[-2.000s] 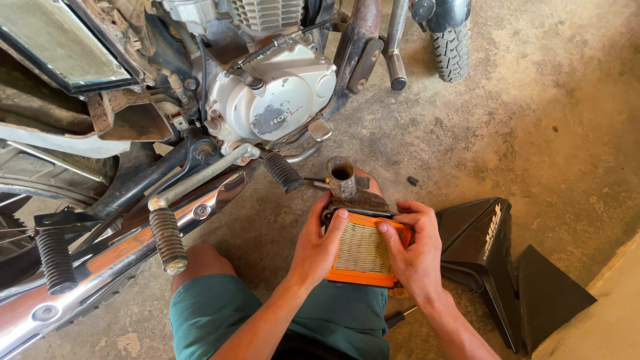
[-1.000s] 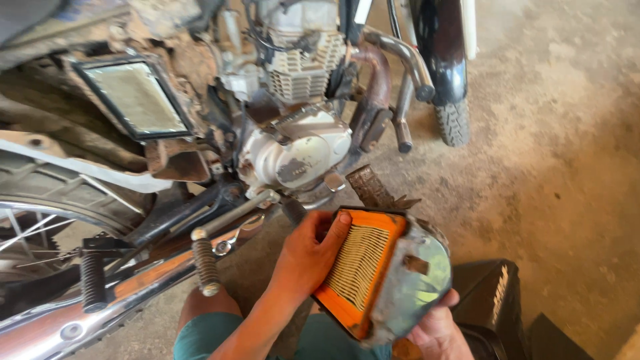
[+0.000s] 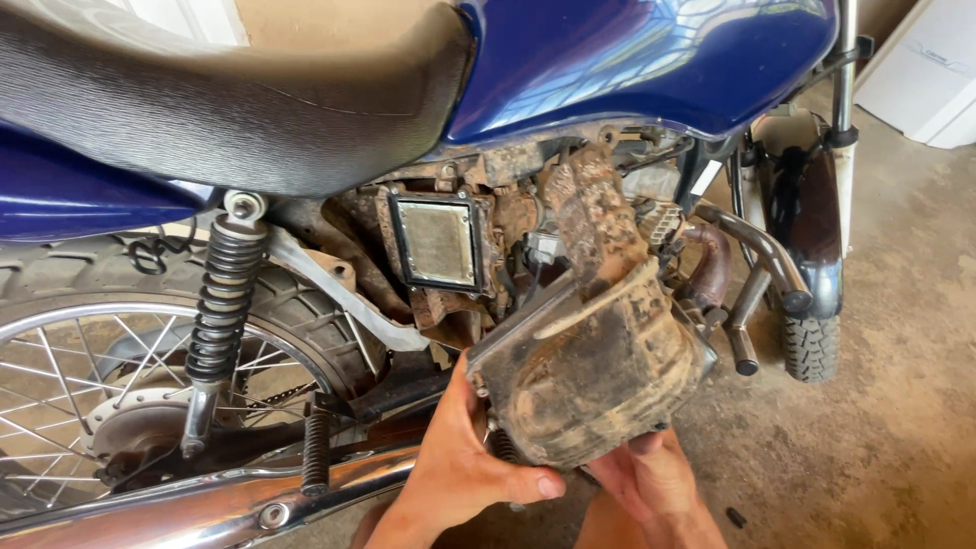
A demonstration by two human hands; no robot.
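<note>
A dirty air filter housing cover [image 3: 602, 374] is held up in front of the motorcycle, its muddy outer side towards me and its rusty snorkel [image 3: 598, 217] pointing up. My left hand [image 3: 465, 465] grips the lower left edge, thumb along the bottom. From below, my right hand [image 3: 648, 476] holds the underside at the right; its fingers are partly hidden. The orange-framed filter is out of sight from this side. Left of the cover, the airbox opening [image 3: 436, 242] on the motorcycle shows a black rim around a mesh screen.
Above are the black seat [image 3: 252, 99] and blue fuel tank [image 3: 633, 61]. The rear shock absorber [image 3: 229, 305], spoked rear wheel [image 3: 46, 381], footpeg [image 3: 315, 450] and chrome exhaust [image 3: 191, 496] are at the left. Exhaust header pipes [image 3: 751, 236] and the front tyre [image 3: 812, 347] stand at the right.
The cover has been raised and turned, so its muddy outside shows instead of the orange-framed filter. Both hands moved with it. The view has shifted up towards the seat and tank.
</note>
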